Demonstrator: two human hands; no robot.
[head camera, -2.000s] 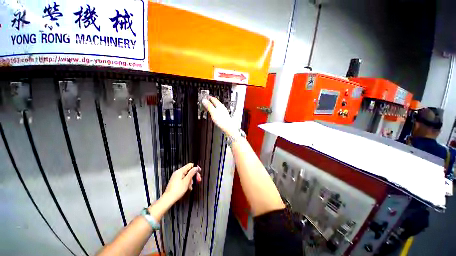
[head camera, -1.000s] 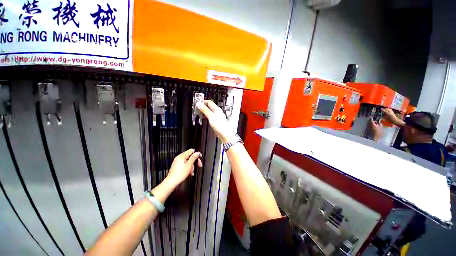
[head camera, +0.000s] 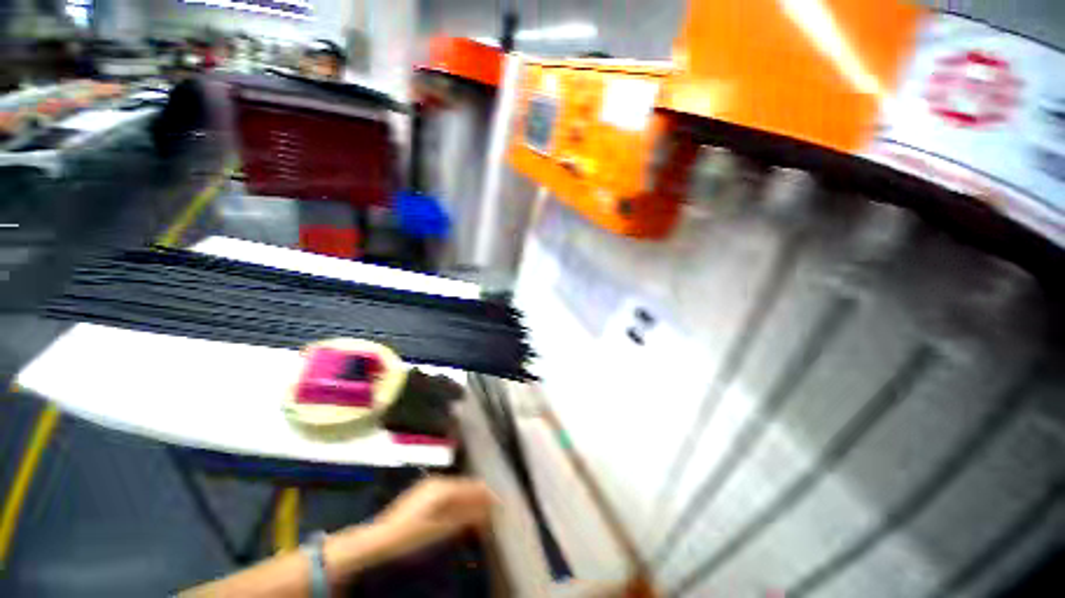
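My left hand (head camera: 441, 509), with a pale bangle at the wrist, is blurred at the bottom centre, near the front edge of the white table. Its fingers are too blurred to tell whether they hold anything. My right hand does not show. A wide layer of black straps (head camera: 292, 306) lies across the white table (head camera: 152, 380). A magenta block (head camera: 335, 379) with a dark top part sits on a cream round disc (head camera: 333, 422). A dark brown pad (head camera: 423, 404) with a magenta edge below it lies right of the disc.
A pale-lined tray (head camera: 543, 458) with a few black straps runs between table and machine. Blurred straps hang from clips (head camera: 788, 193) under the orange hood (head camera: 794, 70) at right. An orange control box (head camera: 590, 140) and a dark red machine (head camera: 313, 150) stand behind. A person is partly visible at the back.
The view has swung from the hanging clips to the strap table. My left hand is now low beside the table. My right hand, earlier at a clip, has left the picture.
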